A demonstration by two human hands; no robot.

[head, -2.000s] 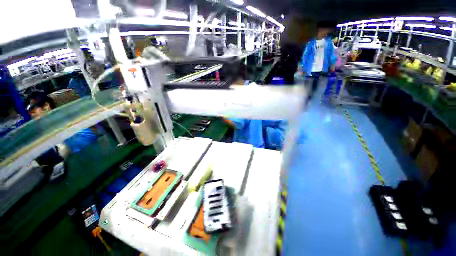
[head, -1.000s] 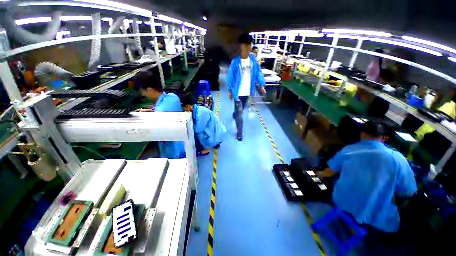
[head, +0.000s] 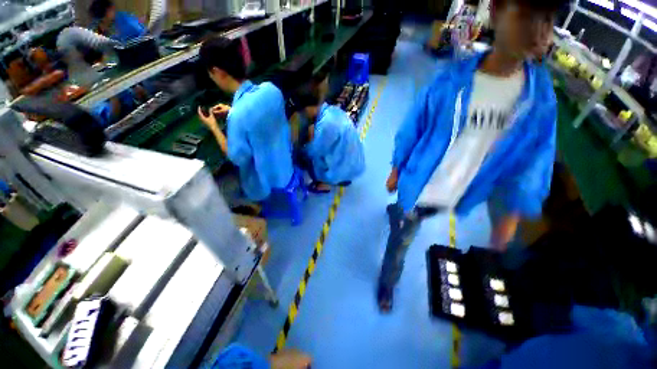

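What looks like my left hand (head: 292, 359), with a blue sleeve, shows at the bottom edge, blurred and cut off. I cannot tell whether it holds anything. My right hand is not in view. Nearest on the left is the white machine table (head: 148, 277). A white slotted housing (head: 83, 333) with a dark edge lies tilted at its front. A green-and-orange fixture (head: 49, 292) is left of the housing, and no hand touches either.
A white gantry beam (head: 122, 173) spans the machine. A walking person (head: 472, 137) in a blue jacket is close ahead in the aisle. Black trays (head: 445, 285) with white parts are on the floor at right, beside a blue-clad person (head: 583, 342). Two people sit at the left bench (head: 173, 144).
The view has swung right, so the machine has shifted left and lower. The walking person is much nearer. What looks like my left hand has come into view at the bottom.
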